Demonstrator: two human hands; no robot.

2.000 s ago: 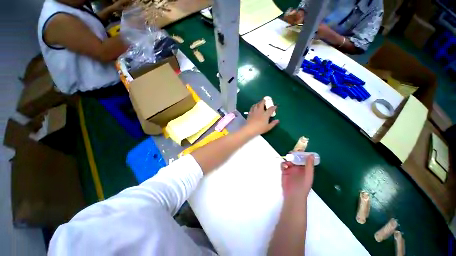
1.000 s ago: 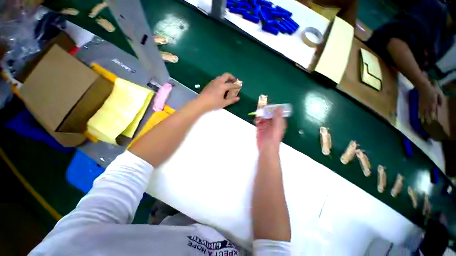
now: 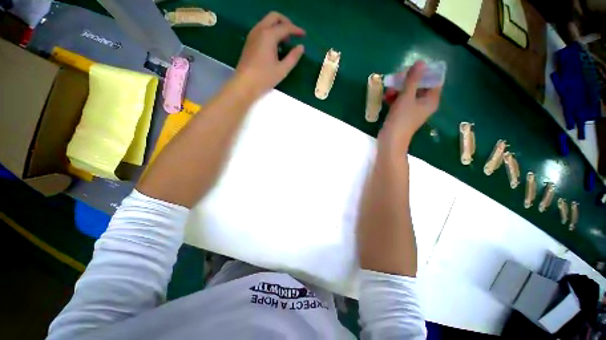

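Observation:
My left hand (image 3: 269, 53) is over the green conveyor belt (image 3: 359, 33), its thumb and fingers apart, with nothing visible in it. My right hand (image 3: 410, 99) holds a translucent squeeze bottle (image 3: 433, 74) lying sideways. The bottle's nozzle end points left, near the top of a beige part (image 3: 374, 97); whether it touches cannot be told. Another beige part (image 3: 327, 74) lies on the belt between my hands. Several more beige parts lie along the belt to the right, such as one beside my right hand (image 3: 467, 143).
A white work surface (image 3: 286, 192) lies before me. At left are an open cardboard box (image 3: 56, 126), a folded yellow sheet (image 3: 113, 119), a pink part (image 3: 175, 85) and a grey metal upright (image 3: 139, 26). Grey-white blocks (image 3: 535, 292) stand at the lower right. Blue cylinders (image 3: 571, 86) lie at far right.
The view has shifted. My left hand has let go of the beige part it was touching and opened. My right hand still holds the bottle, now with its nozzle end by a beige part.

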